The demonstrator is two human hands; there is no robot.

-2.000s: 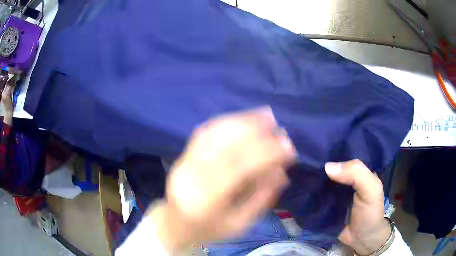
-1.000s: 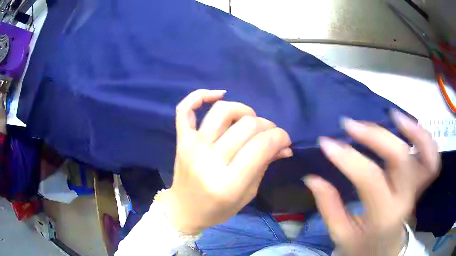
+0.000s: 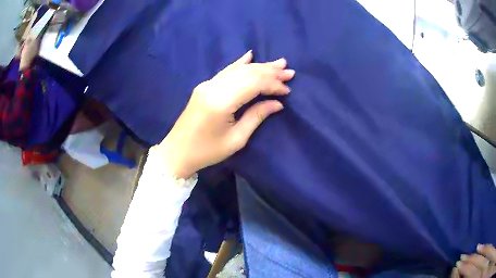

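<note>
A large navy cut panel [image 3: 348, 108] covers most of the table and hangs over its front edge towards my lap. My left hand [image 3: 228, 114] lies on the panel left of centre, fingers slightly bent and thumb apart, with no cloth visibly pinched. My right hand [image 3: 474, 264] is at the bottom right corner, mostly cut off by the frame edge. Its curled fingers grip the panel's edge, and folds run from it across the cloth.
The machine bed [image 3: 440, 65] shows at the upper right, with a dark grey machine part [image 3: 478, 21] above it. At left are a person's red-black checked sleeve [image 3: 20, 103] and a white table corner [image 3: 60, 46]. My jeans [image 3: 277, 233] show below.
The view has shifted. My left hand has opened from its pinch and lies flatter on the cloth. My right hand has moved to the lower right corner and closed on the panel, which is drawn that way.
</note>
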